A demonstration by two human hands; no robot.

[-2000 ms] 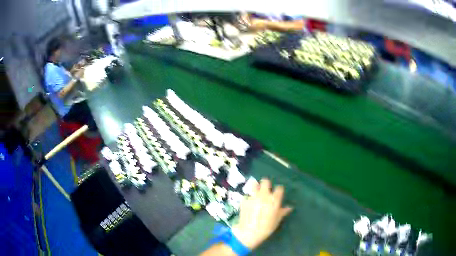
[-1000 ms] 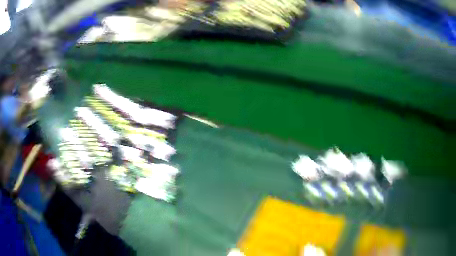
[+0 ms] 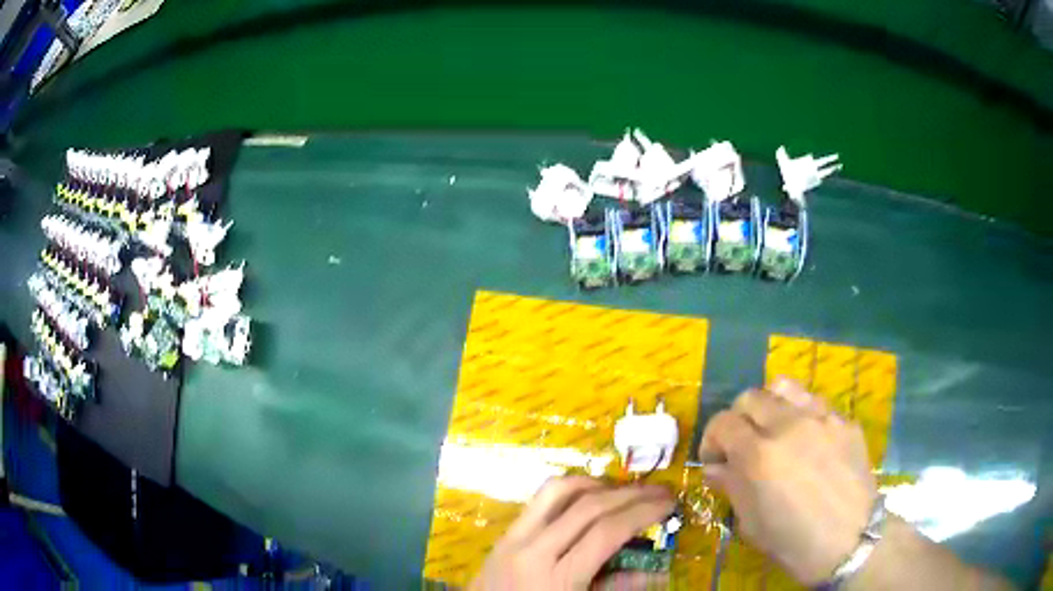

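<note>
My left hand point(image 3: 577, 533) is on a small green circuit board point(image 3: 641, 559) at the bottom centre and partly covers it. A white plug head point(image 3: 646, 439) with two prongs is joined to that board by short reddish wires and lies over the large yellow tape sheet point(image 3: 577, 369). My right hand point(image 3: 794, 479) is just right of the board, over the gap and the edge of a smaller yellow tape sheet point(image 3: 860, 375). Its fingers are bent. Whether it pinches a piece of tape cannot be told.
Several taped assemblies point(image 3: 687, 239) stand in a row beyond the sheets, white plugs away from me. Rows and a loose heap of untaped assemblies point(image 3: 156, 329) lie on a black mat point(image 3: 144, 404) at left. The green belt point(image 3: 462, 81) runs behind the bench mat point(image 3: 346, 427).
The view has swung right and down from the left rows to the tape sheets. My left hand was by the loose heap; now it is on a board at the sheets. My right hand has come into view.
</note>
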